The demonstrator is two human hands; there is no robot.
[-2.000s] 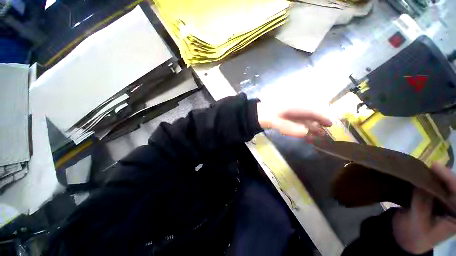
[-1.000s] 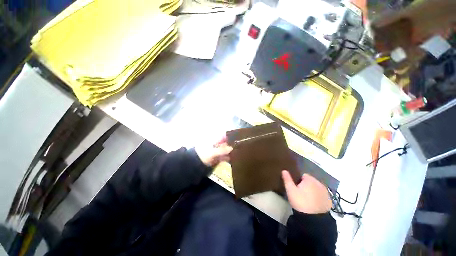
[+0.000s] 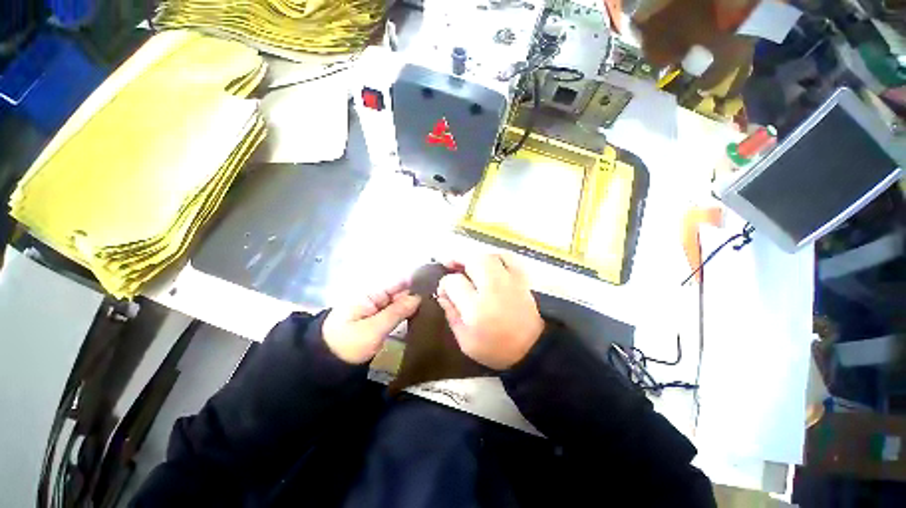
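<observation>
A dark brown piece (image 3: 432, 347) hangs between my hands at the front edge of the table, its upper end folded or curled at my fingertips. My left hand (image 3: 365, 325) pinches its upper left edge. My right hand (image 3: 494, 310) holds its upper right part and covers some of it. The sewing machine head (image 3: 447, 129) with a red mark stands beyond my hands. The yellow clamp frame (image 3: 621, 223) lies right of the head, with a pale sheet inside it.
A stack of yellow panels (image 3: 139, 159) lies at the left, a wavier yellow pile (image 3: 273, 22) behind it. At the right are a control screen (image 3: 820, 171), black cables (image 3: 651, 372), an orange scrap (image 3: 692, 238) and a thread spool (image 3: 752, 145).
The view has swung right. The brown piece was held flat and spread; now its upper end is bunched at my fingertips. My hands have come close together, the right one moving up to that end.
</observation>
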